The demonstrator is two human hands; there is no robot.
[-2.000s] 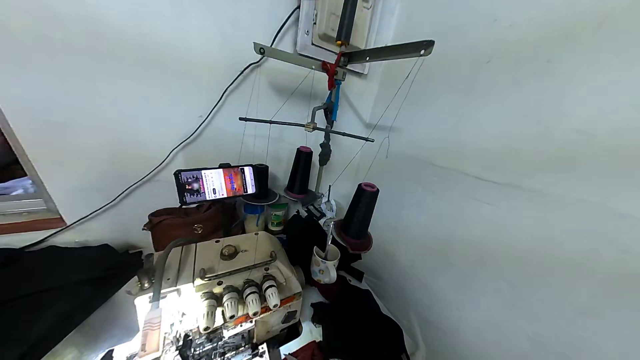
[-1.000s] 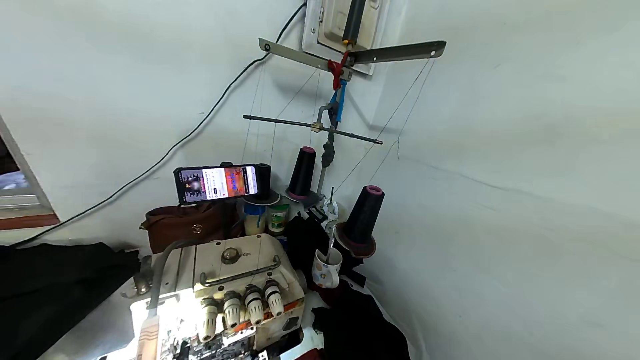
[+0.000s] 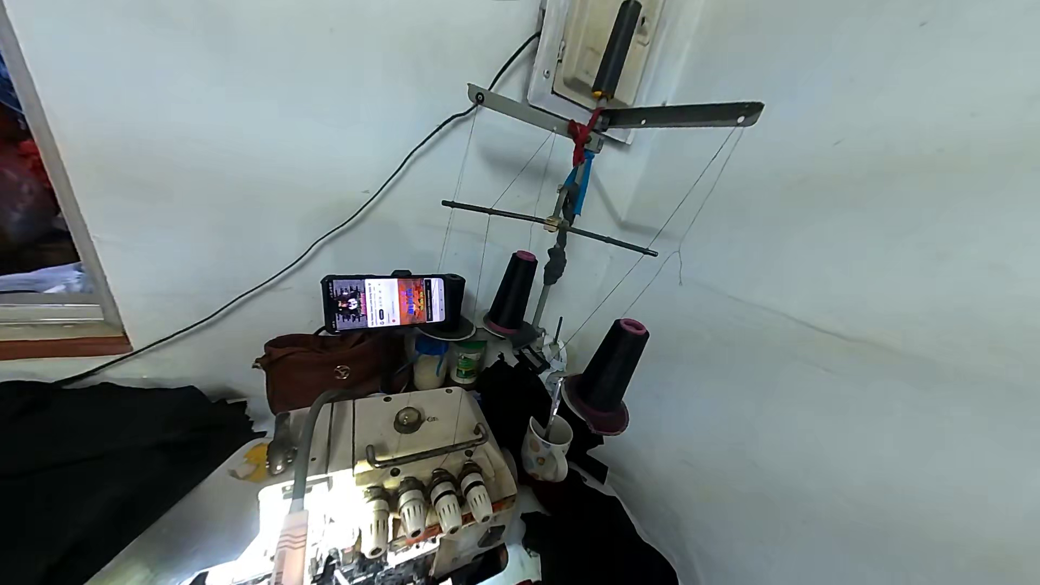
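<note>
Neither of my hands shows in the head view. At the lower middle stands an overlock sewing machine [image 3: 406, 431] with several white tension dials [image 3: 445, 502] on its front. A lamp on a bent grey neck [image 3: 305, 447] lights its left side brightly. Behind the machine rise black thread cones [image 3: 513, 291], and another black cone [image 3: 615, 366] stands to the right. Fine threads run from the cones up to a metal thread stand [image 3: 561, 226]. A phone [image 3: 390, 302] with a lit screen sits above a brown leather bag [image 3: 333, 370].
A white cup [image 3: 546, 448] holding a metal tool is right of the machine. Black fabric [image 3: 122, 479] lies at the left, and more black cloth [image 3: 597, 532] at the right. Two small jars [image 3: 466, 361] stand behind. A black cable [image 3: 357, 213] crosses the wall below a wall-mounted box [image 3: 605, 57].
</note>
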